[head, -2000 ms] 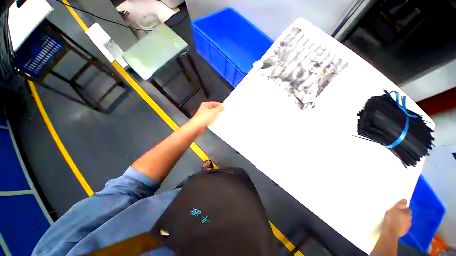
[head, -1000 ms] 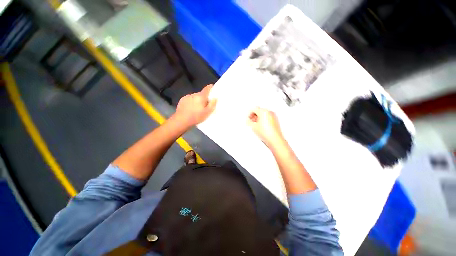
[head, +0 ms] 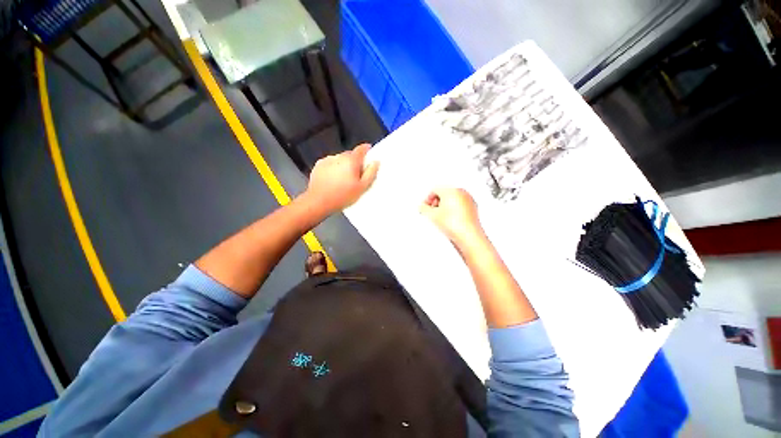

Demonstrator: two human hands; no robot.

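Observation:
A white board (head: 411, 248) lies in front of me. My left hand (head: 341, 178) is closed on the board's near left corner. My right hand (head: 452, 214) rests curled over the middle left of the board, with nothing visible in it. A bundle of black strips (head: 625, 244) lies on the board's right side, tied with a blue tie (head: 648, 275). A smudged grey-black patch (head: 516, 128) with parallel lines marks the board's far part.
A blue bin (head: 402, 60) stands beyond the board's left edge; another blue bin (head: 658, 402) shows past its right end. A green-topped stool (head: 264, 38) stands at the upper left. Yellow lines (head: 244, 133) cross the grey floor. A dark machine opening is at the upper right.
My right hand has left the board's lower right corner and now rests curled near my left hand. My left hand stays at the left corner. The view has shifted; the bundle still lies on the board.

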